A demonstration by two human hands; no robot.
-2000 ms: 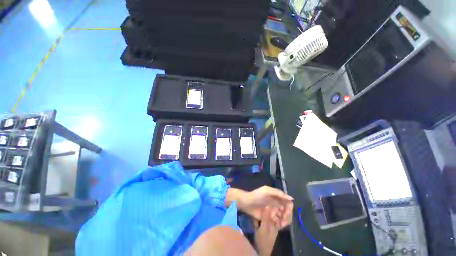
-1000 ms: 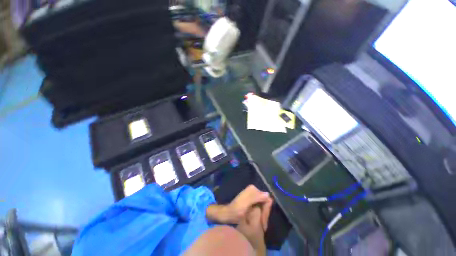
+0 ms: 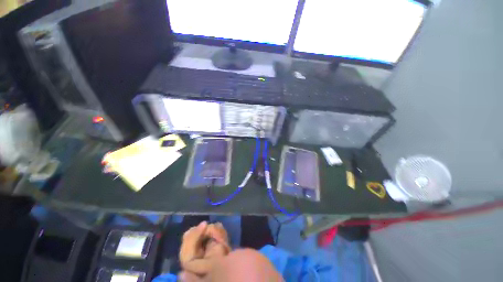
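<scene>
My left hand (image 3: 193, 247) and my right hand (image 3: 217, 241) are clasped together at the bottom, short of the bench edge. No object shows in them. Their touching fingers are blurred. A dark phone (image 3: 215, 157) lies on the left coupler plate (image 3: 193, 169). Another dark phone (image 3: 306, 172) lies on the right coupler plate (image 3: 286, 172). Blue cables (image 3: 255, 160) with white tags run from the tester (image 3: 280, 124) towards the plates' near edges.
Two bright monitors (image 3: 231, 19) stand behind the tester and a plain-faced instrument (image 3: 339, 129). Papers (image 3: 140, 162) lie left; a small white box (image 3: 331, 156), yellow strip (image 3: 351, 179), yellow ring (image 3: 376, 190) and fan (image 3: 423, 179) are right. Phone trays (image 3: 156, 261) are lower left.
The view has swung right, from the trays and floor to the bench, showing both plates and monitors. My hands stay clasped together.
</scene>
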